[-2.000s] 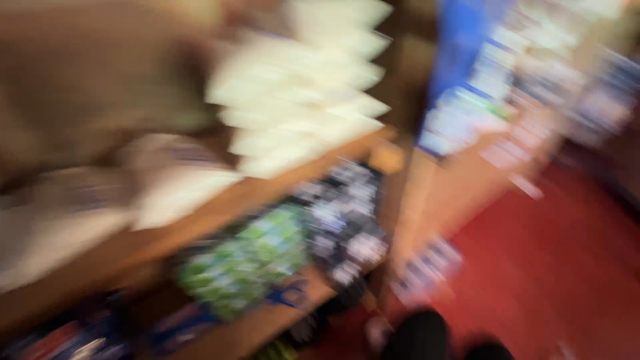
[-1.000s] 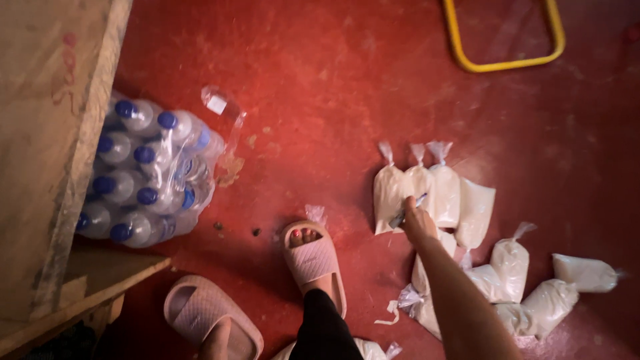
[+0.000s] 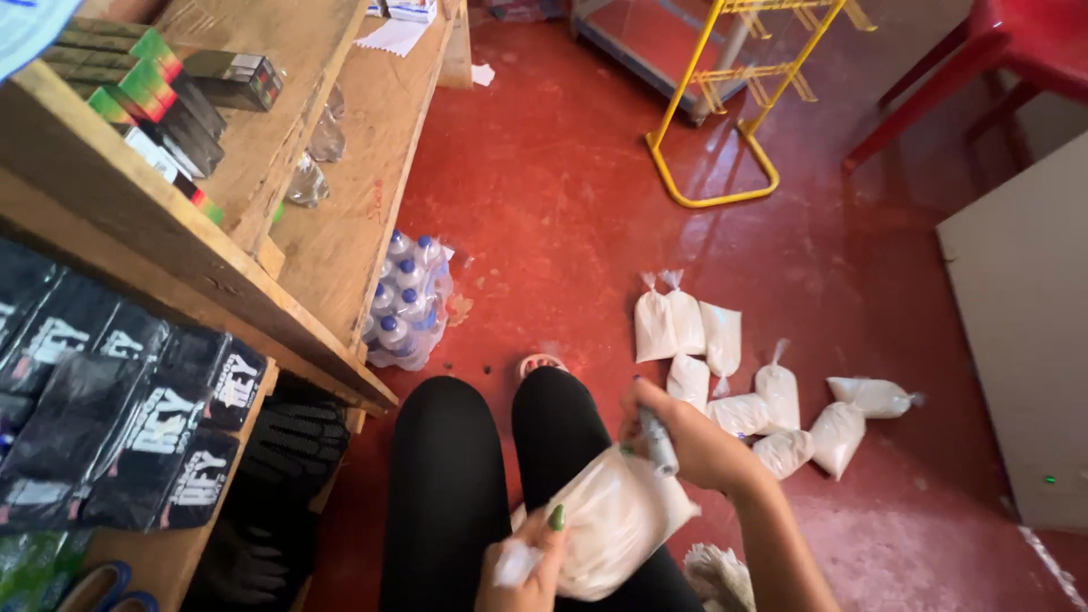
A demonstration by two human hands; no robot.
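My left hand is closed on the knotted end of a clear plastic bag of pale powder, held above my lap. A grey marker pen is gripped in my right hand, whose fingers are at the upper edge of that bag. Beyond my right hand, several similar tied bags lie on the red floor, some touching one another. What the powder is, I cannot tell.
Wooden shelves with packaged goods stand at the left. A shrink-wrapped pack of bottles sits beside them. Further off are a yellow wire rack, a wheeled platform and a red plastic chair. A pale cabinet is at the right.
One second ago my right hand was at the bags on the floor; now it is over my lap, by a bag held in my left hand. The view has shifted widely.
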